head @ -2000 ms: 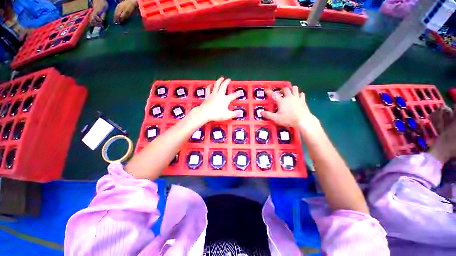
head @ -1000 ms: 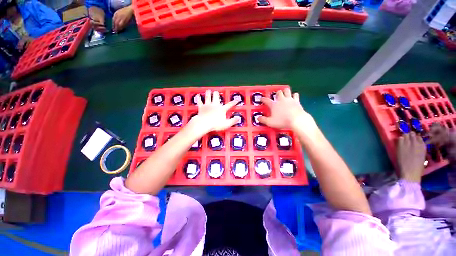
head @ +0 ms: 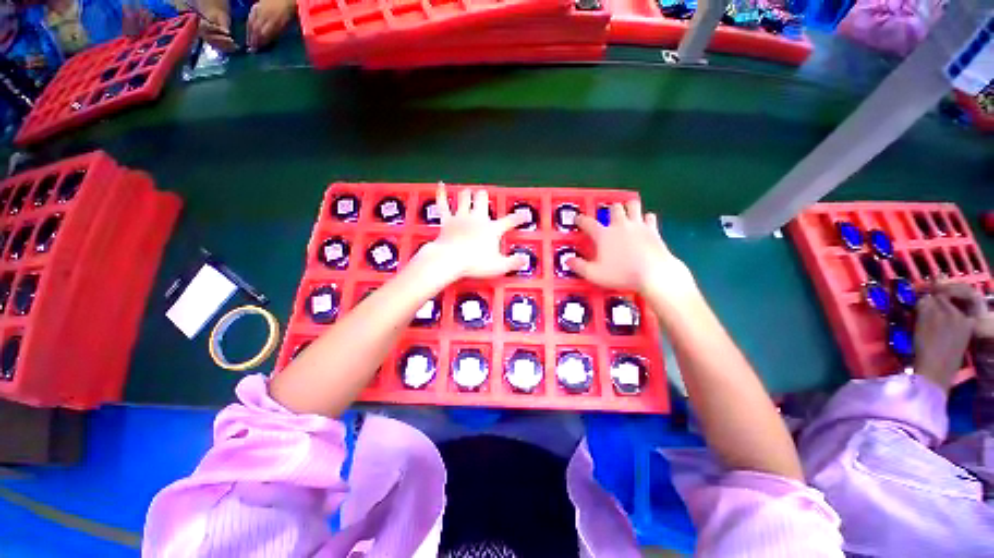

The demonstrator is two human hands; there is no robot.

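A red-orange compartment tray (head: 496, 400) lies in front of me, with a round dark watch head in each pocket that shows, most with a white square on the face. My left hand (head: 475, 238) is over the upper middle pockets, fingers spread, thumb and a finger near a watch head (head: 523, 261). My right hand (head: 621, 249) is over the upper right pockets, its fingers at another watch head (head: 566, 261). A blue patch (head: 603, 216) shows beside its fingers. Whether either hand grips a watch is too small to tell. My left forearm hides some lower left pockets.
Stacked trays (head: 93, 283) stand left. A tape roll (head: 244, 337) and white paper (head: 201, 301) lie between. More trays (head: 458, 49) are at the back. A grey post (head: 839, 136) slants up at right. Another person's hand (head: 944, 330) works at a tray (head: 825, 286) with blue discs.
My hands stay over the upper pockets with small finger shifts. A blue patch now shows at the top right pocket. The other person's hands at right have moved over their tray.
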